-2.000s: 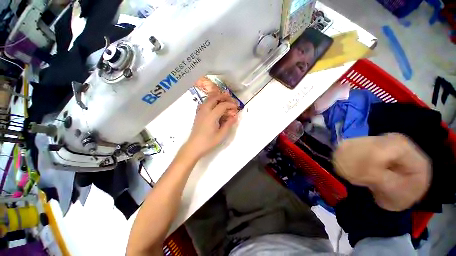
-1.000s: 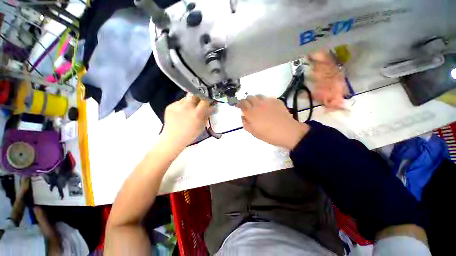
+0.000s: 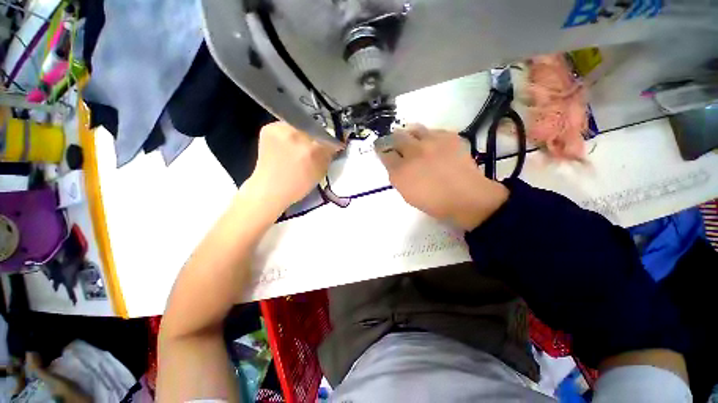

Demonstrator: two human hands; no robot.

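Observation:
The white sewing machine head [image 3: 472, 47] spans the top of the view, with the presser foot and needle area [image 3: 370, 122] at its left end. My left hand [image 3: 295, 161] is just left of the needle, fingertips closed together. My right hand [image 3: 437, 169] is just right of it, fingertips pinched at the foot. A small narrow piece seems to lie between the fingertips, mostly hidden. A thin curved strip [image 3: 334, 195] hangs below my left hand on the table. Black-handled shears [image 3: 504, 138] lie right of my right hand, beside a peach scrap bundle [image 3: 557, 106].
Grey panels [image 3: 146, 59] and black panels [image 3: 224, 118] are piled left of the machine. The smartphone [image 3: 697, 130] is at the right edge. A red basket [image 3: 295, 338] is below the table. Another person's arm [image 3: 55, 382] shows at the lower left.
Since the first frame, my right hand has come from the basket side to the needle, and my left hand has left the peach bundle. In the last second the view has moved closer; both hands stay there.

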